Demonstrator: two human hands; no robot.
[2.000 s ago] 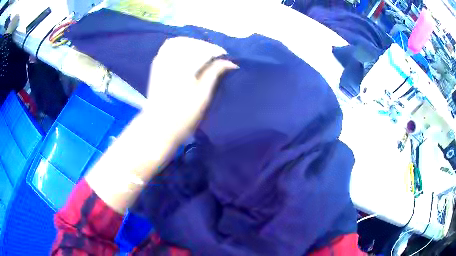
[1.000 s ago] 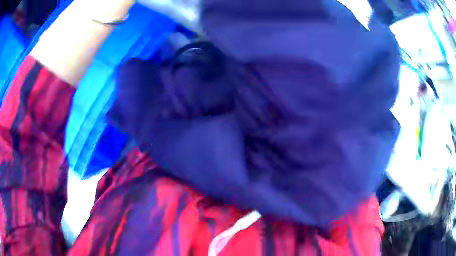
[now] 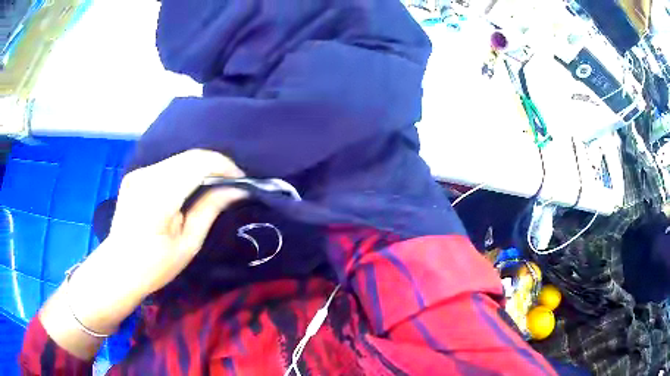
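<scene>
The dark navy trousers (image 3: 294,110) lie bunched over the table's edge and the wearer's lap. My left hand (image 3: 173,209) grips the folded waistband edge (image 3: 257,187) at the left, thumb on one side and fingers on the other. A whitish strip shows inside the turned opening beside the fingertips. A thin white drawstring loop (image 3: 272,242) lies on the dark cloth just below. My right hand is hidden; only the red plaid sleeve reaches to the cloth, so its grip cannot be seen.
Blue plastic crates (image 3: 51,213) are at the left. Green and yellow scissors (image 3: 532,117) lie on the white table (image 3: 470,139) at the right. A white cord (image 3: 312,330) hangs down my front. Several orange round things (image 3: 541,322) are below the table.
The view has turned toward the lap and right side. The trousers are drawn closer, and the opening with its white loop now shows. My left hand has come down to its edge.
</scene>
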